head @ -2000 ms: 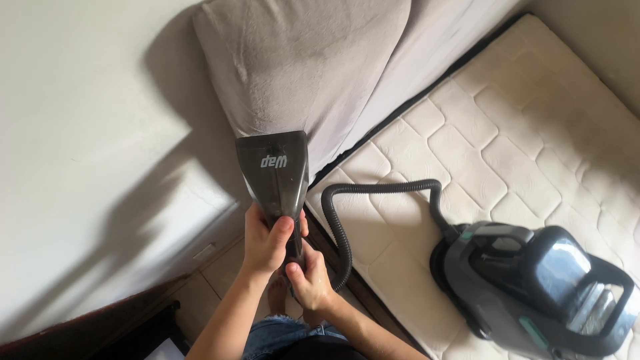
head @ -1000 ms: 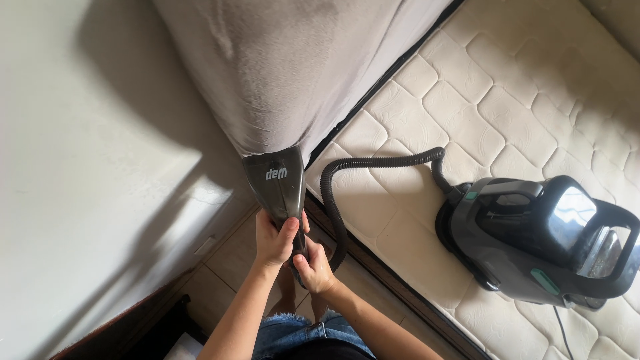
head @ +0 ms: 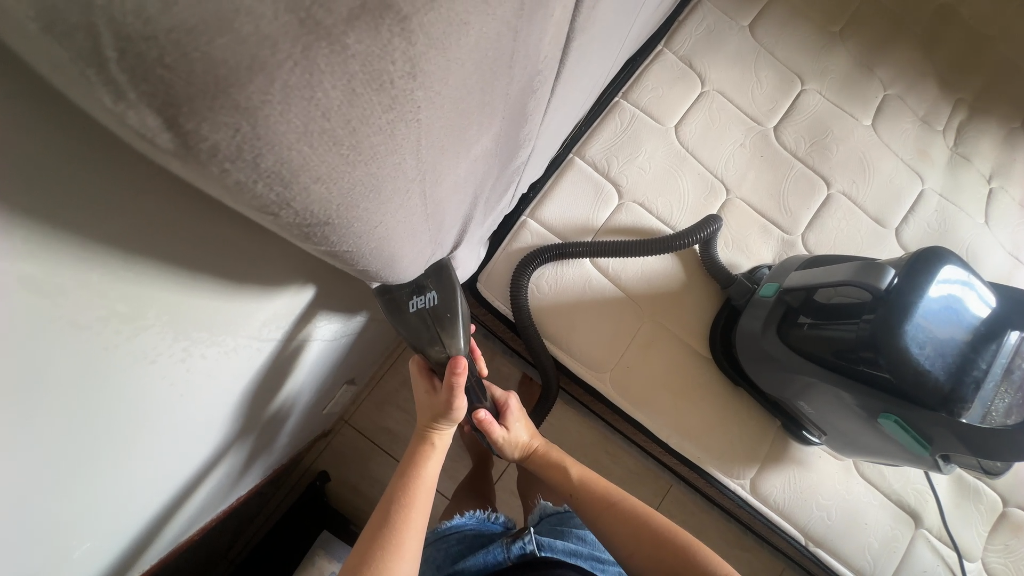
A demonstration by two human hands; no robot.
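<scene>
Both hands grip a dark Wap upholstery cleaner nozzle [head: 436, 316]. My left hand [head: 440, 392] is around its neck, just below the wide head. Lower down and to the right, my right hand [head: 506, 420] closes on the handle. The nozzle's wide edge presses against the bottom end of a grey fabric cushion [head: 344, 136]. A black corrugated hose [head: 608, 248] loops from behind my right hand to a grey and black portable extractor cleaner [head: 856, 352], which sits on a quilted cream mattress [head: 672, 320].
A pale wall [head: 160, 384] runs along the left. Tiled floor [head: 592, 440] lies between the wall and the mattress, under my legs. A dark object [head: 296, 520] stands at the lower left. A thin power cable [head: 944, 512] trails over the mattress from the machine.
The nozzle has come down the cushion to its bottom end and is now tilted, with both hands still on it. The view has shifted, and the cushion fills more of it.
</scene>
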